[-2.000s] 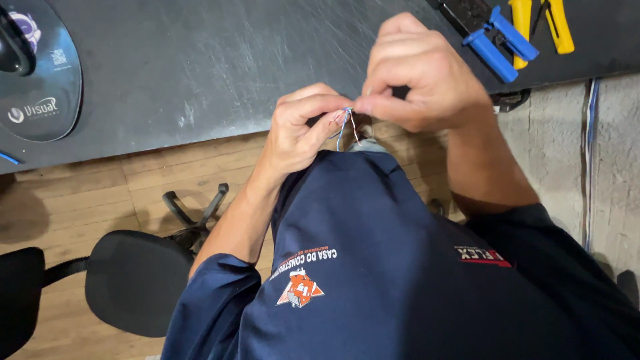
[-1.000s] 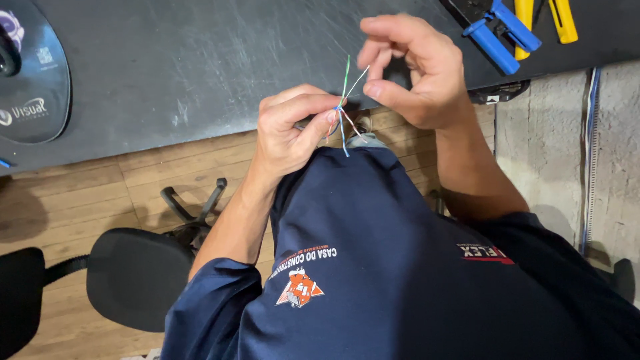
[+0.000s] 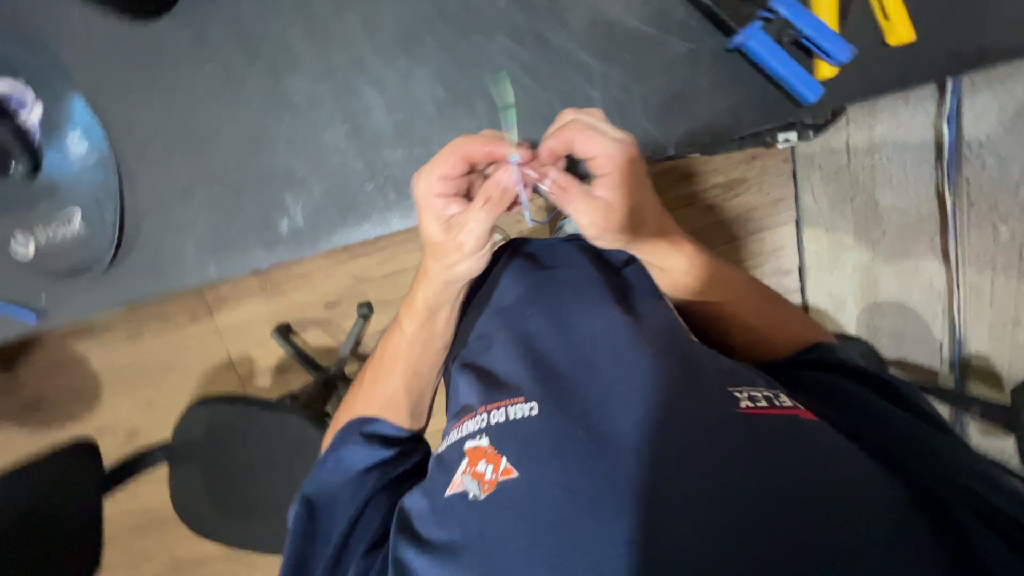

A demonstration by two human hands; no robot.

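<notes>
Between finger and thumb, my left hand (image 3: 468,196) pinches a bundle of thin, colored twisted wires (image 3: 514,160) near the desk's front edge. A greenish strand (image 3: 504,104), blurred by motion, points up from the pinch, and bluish-white strands hang below it. Close beside it on the right is my right hand (image 3: 600,180), its thumb and fingertips closed on a pale strand of the same bundle. The fingertips partly hide the wires.
On the dark desk (image 3: 320,144), a blue-handled crimping tool (image 3: 776,62) and a yellow-handled tool (image 3: 894,22) lie at the upper right. A round mouse pad (image 3: 76,200) is at the left. Black chairs (image 3: 240,472) stand on the wood floor below.
My right hand, open and apart from the bundle a second ago, has come back down to the wires and closed on a strand. My left hand keeps its pinch.
</notes>
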